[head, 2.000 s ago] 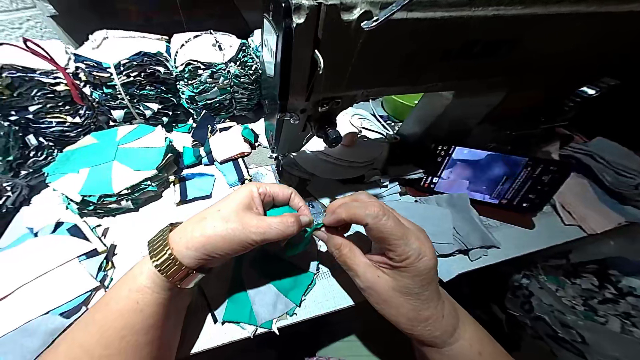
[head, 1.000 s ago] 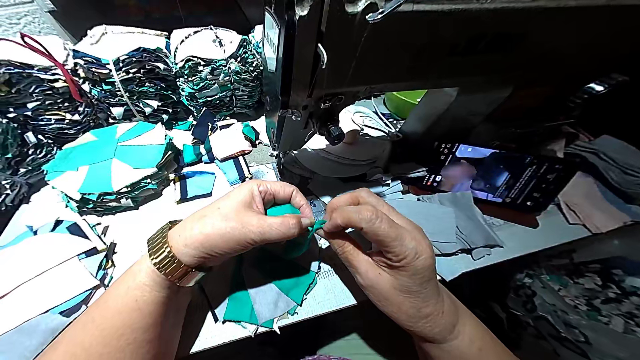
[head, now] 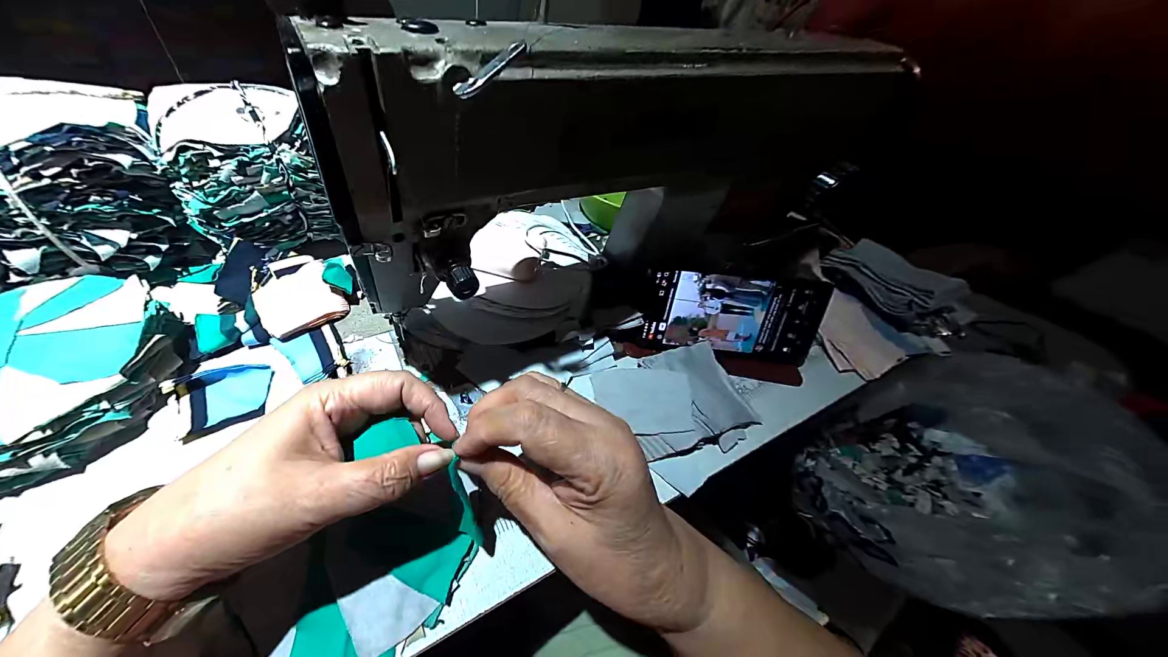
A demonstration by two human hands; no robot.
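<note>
Near the table's front edge, my left hand (head: 338,456) pinches green fabric between thumb and forefinger; a gold watch is on that wrist. My right hand (head: 570,484) meets it fingertip to fingertip, closed on the edge of the same cloth. The pieced green and grey fabric (head: 411,547) hangs below and between both hands, over the table edge. Just behind the fingers stands the head of a sewing machine (head: 584,128); its needle area is in shadow.
Tied stacks of fabric pieces (head: 228,119) stand at the back left, a round pieced stack (head: 73,328) at left. Grey cut pieces (head: 657,401) lie right of the hands, before a phone (head: 721,310) with a lit screen. A clear plastic bag of scraps (head: 949,493) is at lower right.
The view has shifted to the right. My hands stay together at the cloth, their fingertips now closer to each other. The picture on the phone screen has changed.
</note>
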